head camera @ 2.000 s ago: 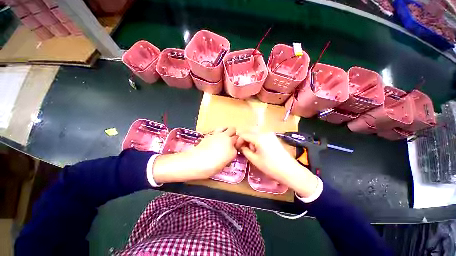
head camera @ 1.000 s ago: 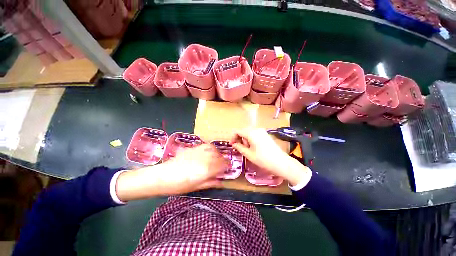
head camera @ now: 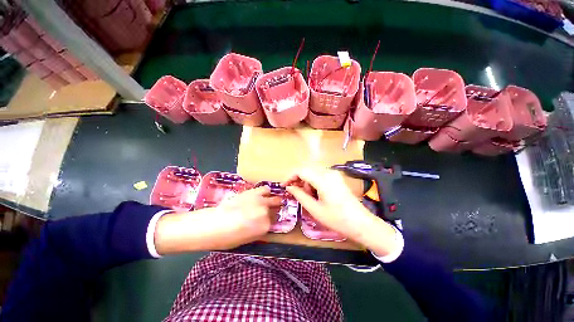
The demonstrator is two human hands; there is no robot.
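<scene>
Several pink housings stand in a short row at the near bench edge. The third pink housing from the left (head camera: 286, 220) has a dark strip along its far inner wall. My left hand (head camera: 248, 214) has its fingertips at this housing's left side and strip. My right hand (head camera: 324, 198) is over its right side, with thumb and finger pinched together at the strip's right end. Whether either hand grips a part is too small to tell. The hot glue gun (head camera: 384, 185) lies right of my right hand, its glue stick (head camera: 420, 175) pointing right.
More pink housings (head camera: 387, 107), some stacked, form a long row behind, with thin red wires rising. A cardboard mat (head camera: 299, 151) lies between the rows. A yellow scrap (head camera: 140, 185) lies left, clear scraps (head camera: 473, 222) right. A grey layered block (head camera: 554, 163) stands far right.
My left hand has moved from the fingertips of my right hand down to the third housing's left side. My right hand has shifted slightly lower and stays over that housing. The camera view has shifted a little.
</scene>
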